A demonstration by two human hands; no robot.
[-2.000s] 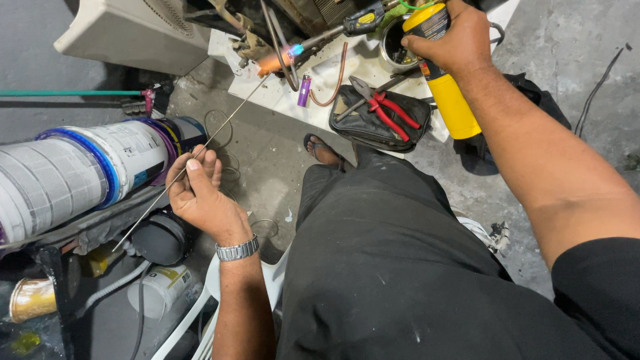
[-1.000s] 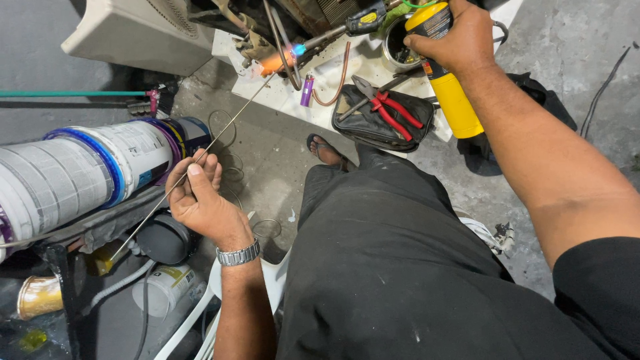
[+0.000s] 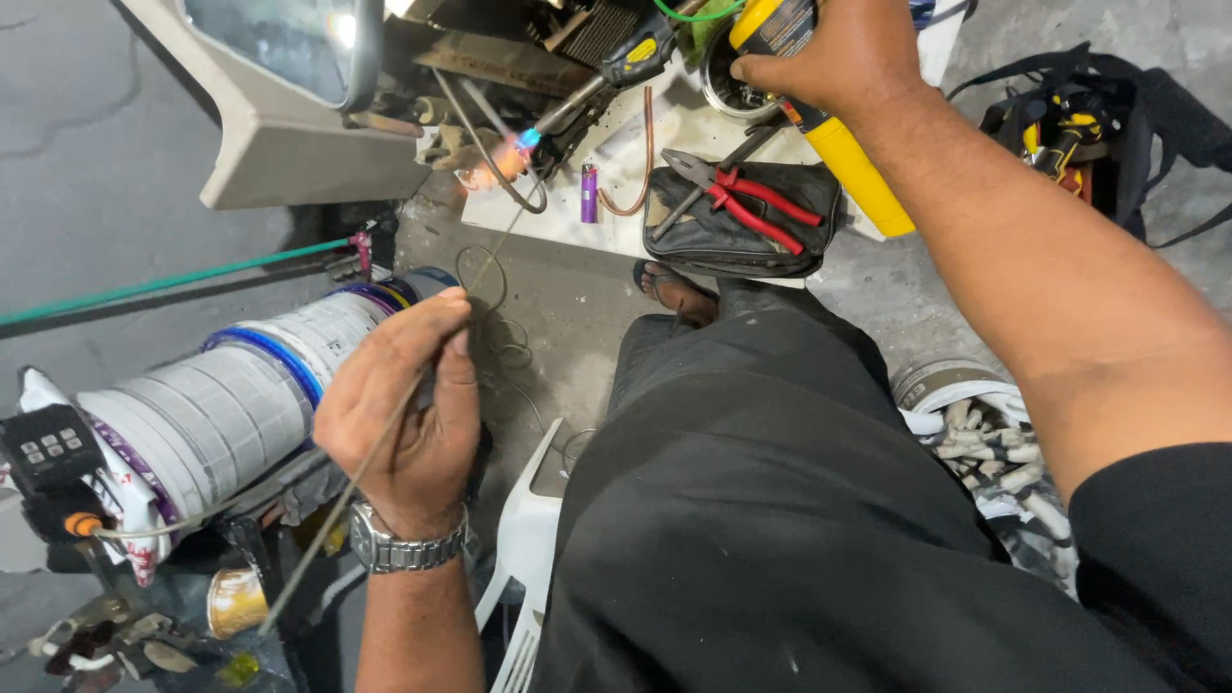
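My left hand (image 3: 404,414) pinches a long thin metal rod (image 3: 332,515); its upper end reaches up to a bent metal tube (image 3: 476,144). My right hand (image 3: 837,63) grips a yellow gas cylinder (image 3: 857,173) near its top. The gas torch (image 3: 587,91) points down and left, its blue and orange flame (image 3: 515,154) playing on the bent tube. A purple lighter (image 3: 589,194) and a curved copper tube (image 3: 648,154) lie on the white board. Red-handled pliers (image 3: 741,197) rest on a black zip case (image 3: 736,250).
Paint buckets (image 3: 241,404) lie at the left beside a power strip (image 3: 48,462). A white plastic chair (image 3: 529,539) stands near my legs. A tool bag (image 3: 1088,135) is at the upper right, and a bucket of debris (image 3: 991,443) stands below it. A metal tin (image 3: 736,82) is beside the cylinder.
My left hand has moved up toward the flame with the rod, its fingers now closer together. The right hand still grips the cylinder. The view has shifted somewhat.
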